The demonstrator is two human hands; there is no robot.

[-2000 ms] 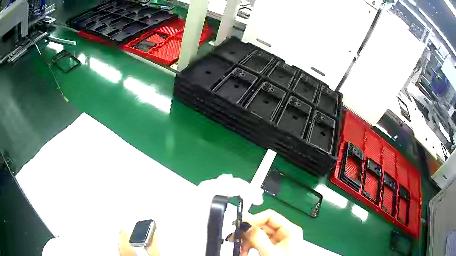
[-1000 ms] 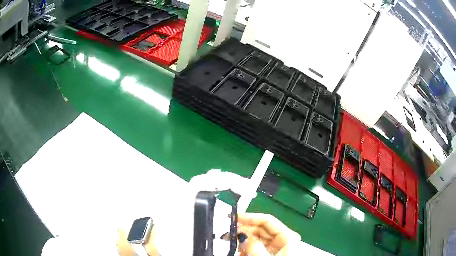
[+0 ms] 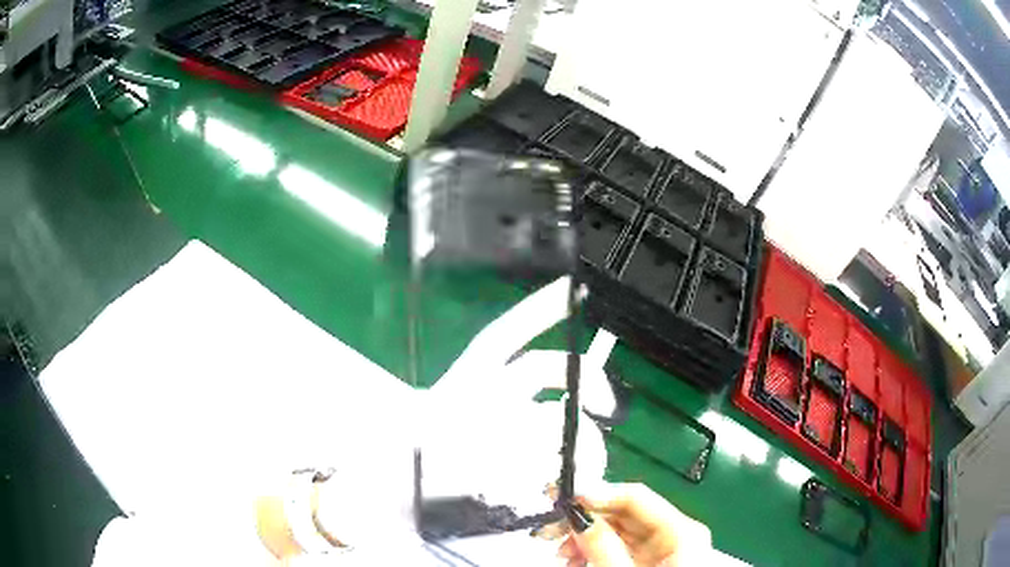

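Note:
A black phone middle frame (image 3: 495, 210) stands upright in front of me, its solid end up and blurred, its open rim below. My left hand (image 3: 512, 357), in a white glove, is behind and around the frame; it shows through the opening and blends into the white sheet (image 3: 210, 377), so its grip is partly hidden. My right hand (image 3: 634, 529), bare with dark nails, has its fingertips on the frame's lower right corner. No tweezers can be made out. A watch (image 3: 316, 507) on my left wrist is washed out by glare.
A black blister tray stack (image 3: 676, 260) stands behind the frame. A red tray (image 3: 847, 388) with several black frames is at right. Loose frames lie on the green surface, one right of my hands (image 3: 704, 452), another lower right (image 3: 810, 509). Another red tray (image 3: 388, 94) is far left.
The held frame has swung from a narrow, edge-on view to face me broadly and now reaches up in front of the tray stack. My right fingertips are at its lower corner.

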